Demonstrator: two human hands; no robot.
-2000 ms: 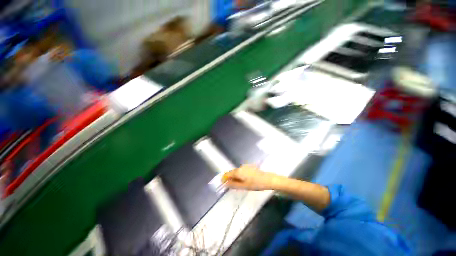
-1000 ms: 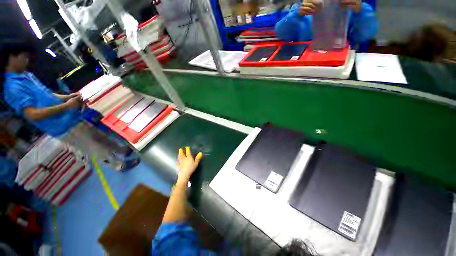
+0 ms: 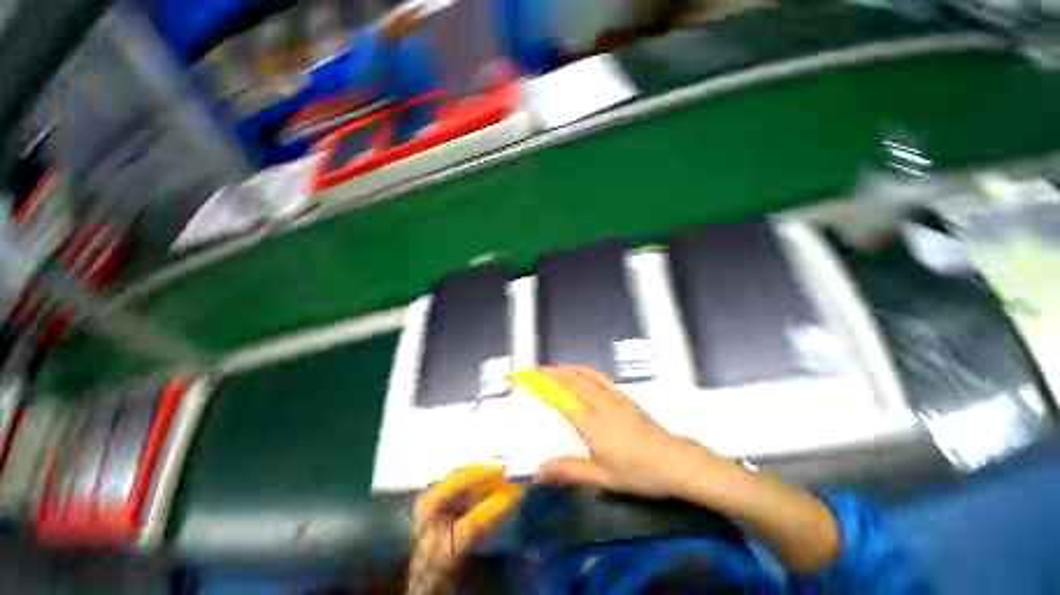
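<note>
Three dark tablets lie back up in a white foam tray (image 3: 395, 453): a left one (image 3: 463, 331), a middle one (image 3: 585, 302) and a right one (image 3: 744, 308). Each has a pale label near its lower right corner; the right one's is smeared by blur. My right hand (image 3: 616, 430), in yellow finger cots, is over the tray's front part, just below the left and middle tablets, its thumb apart from its fingers. My left hand (image 3: 465, 511) is at the tray's front left edge with curled, cot-covered fingers. Blur hides whether either holds something thin.
A green belt (image 3: 488, 209) runs behind the tray. Crinkled clear film (image 3: 976, 384) lies on the dark bench at right. A red tray (image 3: 110, 465) stands at left. Across the belt are another red tray (image 3: 424, 134), a white sheet (image 3: 581, 91) and a blurred person in blue (image 3: 395, 58).
The view has swung back to the right over the tray. My left hand has moved from the bare bench left of the tray to its front edge. My right hand has come into view.
</note>
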